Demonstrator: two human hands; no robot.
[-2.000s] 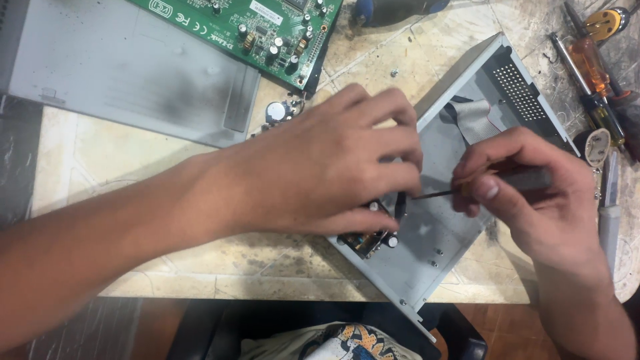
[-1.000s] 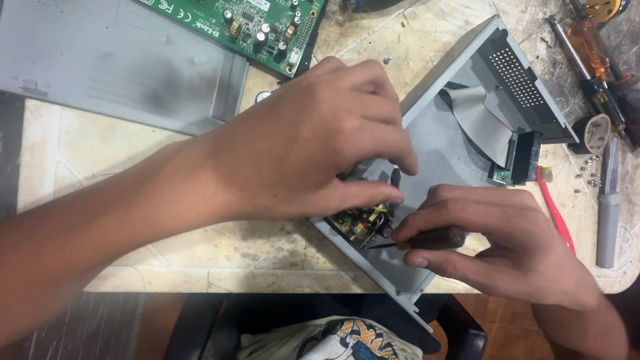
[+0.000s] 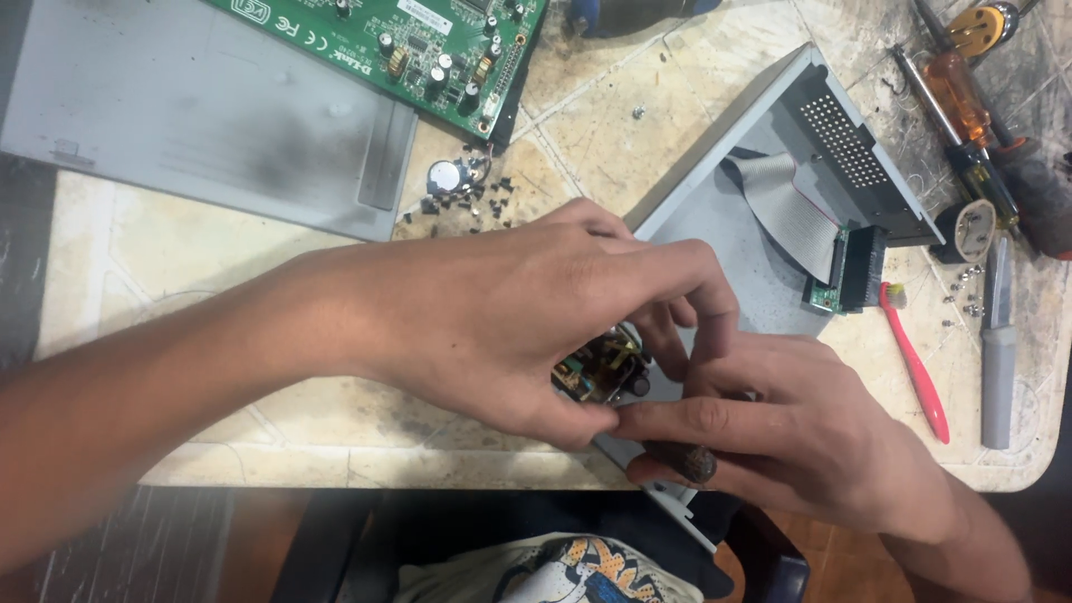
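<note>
A grey metal case [image 3: 712, 226] lies at an angle near the table's front edge. Inside its near end sits a small circuit board with components [image 3: 607, 364], partly covered by my left hand [image 3: 536, 318]. That hand arches over the board, thumb and fingers around it; whether it grips the board is hidden. My right hand [image 3: 754, 419] is closed around a screwdriver's dark handle [image 3: 691, 461], its fingers touching my left thumb. The screwdriver's tip is hidden. A grey ribbon cable [image 3: 783, 205] runs inside the case to a small green connector board [image 3: 829, 280].
A green circuit board [image 3: 419, 50] lies over a grey metal cover [image 3: 209, 109] at upper left. Small dark screws [image 3: 469, 201] are scattered beside it. At right are a red toothbrush [image 3: 917, 368], a grey-handled knife [image 3: 997, 377], an orange-handled screwdriver [image 3: 955, 92] and loose screws.
My right hand has moved down and left to my left thumb, still holding the screwdriver. The connector board at the ribbon cable's end, hidden in the oldest frame, shows now.
</note>
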